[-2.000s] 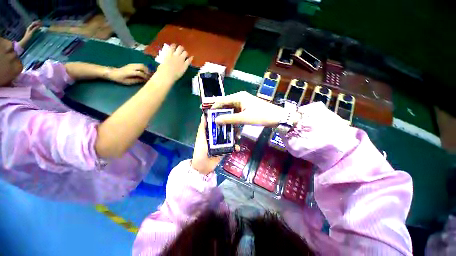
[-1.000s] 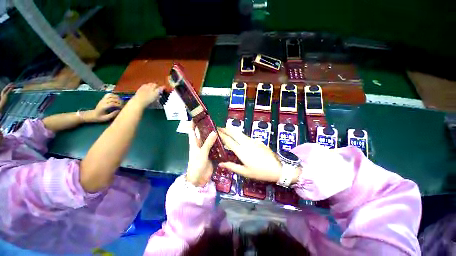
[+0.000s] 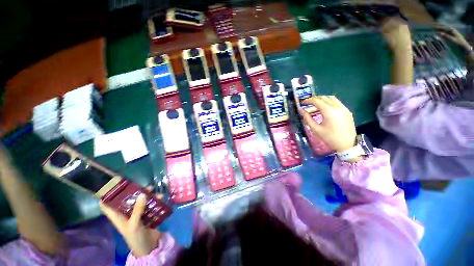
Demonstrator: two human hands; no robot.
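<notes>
An open red-and-gold flip phone (image 3: 91, 179) with a dark screen is held in my left hand (image 3: 132, 221) at lower left, the thumb on its keypad. My right hand (image 3: 330, 122) is over the rightmost front-row phone (image 3: 303, 85), with fingertips at its lit screen and hinge; whether they grip it is unclear. The clear plastic tray (image 3: 241, 192) holds two rows of open phones. Front screens are mostly lit blue and white; the leftmost (image 3: 173, 130) looks washed white. In the back row, the leftmost screen (image 3: 163, 76) is blue and the others are dark.
White battery stacks (image 3: 78, 114) stand at left, with loose white rectangles (image 3: 117, 143) beside them. The brown board (image 3: 280, 31) behind bears closed phones (image 3: 185, 17) and a red keypad phone (image 3: 222, 22). Another person's arm (image 3: 26, 202) is at lower left; another person (image 3: 416, 124) is at right.
My view has turned right. My right hand has left the held phone and moved to the rightmost tray phone. My left hand has moved left and lower with the open phone.
</notes>
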